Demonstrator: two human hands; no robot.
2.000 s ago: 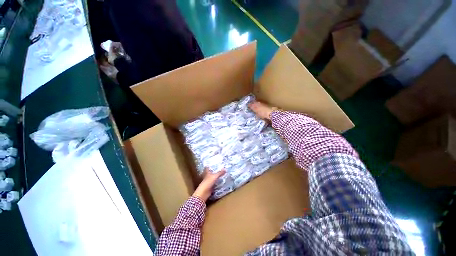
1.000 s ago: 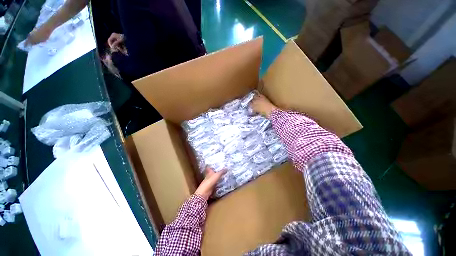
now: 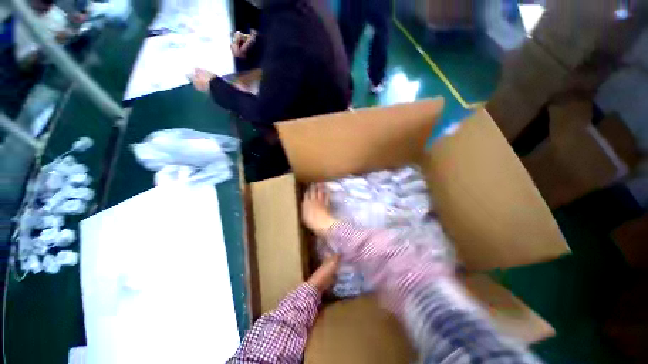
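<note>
The open shipping carton [image 3: 362,135] stands beside the bench edge, flaps spread. Tight rows of bagged units [image 3: 398,192], shiny clear packets with white inside, fill it; they are blurred. My right hand [image 3: 317,209] lies flat at the carton's far left corner, on or beside the packets, fingers pointing away. My left hand [image 3: 326,273] is at the near left edge of the packets; its fingertips are blurred and partly hidden, so its hold cannot be told. My right forearm covers part of the rows.
White sheets [image 3: 160,277] and clear plastic bags [image 3: 186,153] lie on the green bench [image 3: 153,117]. White adapters with cords [image 3: 53,213] are heaped at left. A person in dark clothing [image 3: 302,64] works beyond the carton; another person's legs show behind. Brown cartons [image 3: 579,149] stand at right.
My right hand has moved from the far right corner of the packets to the far left. The view has shifted left, so the carton appears further right. The person beyond leans over the bench.
</note>
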